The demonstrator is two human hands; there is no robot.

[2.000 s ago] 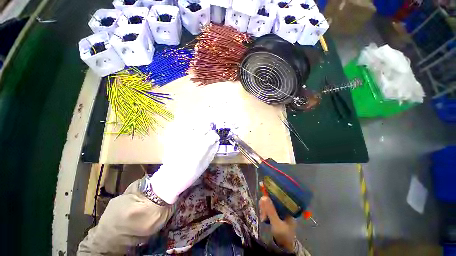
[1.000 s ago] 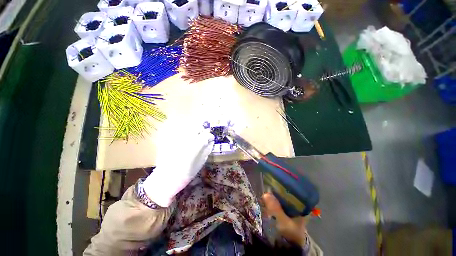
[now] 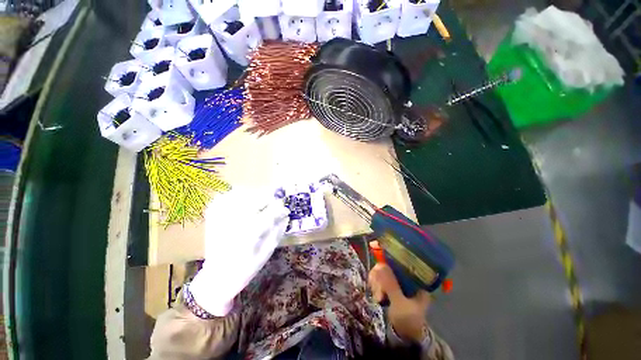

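A white housing (image 3: 314, 219) with a dark centre lies near the front edge of the tan board (image 3: 351, 165). My left hand (image 3: 242, 242), in a white glove, holds the housing by its left side; the glove is overexposed and its fingertips are hard to make out. My bare right hand (image 3: 398, 299) is wrapped round the grip of a dark blue soldering gun (image 3: 411, 249) with an orange-red trigger. The gun's thin metal nose points up and left, its tip at the housing's upper right corner. Part of my right hand is hidden behind the gun.
Yellow wires (image 3: 179, 179), blue wires (image 3: 216, 116) and brown wires (image 3: 280, 88) lie behind the housing. Right of them are a round black fan (image 3: 351, 102), a coil spring holder (image 3: 481, 88) and thin tweezers (image 3: 413, 179). White housings (image 3: 163, 102) line the far edge. A green container (image 3: 545, 88) stands beyond the bench.
The gun's tip has moved from the housing's dark centre to its upper right corner. The housing looks more turned, with its dark inside more visible. The whole view has shifted and tilted.
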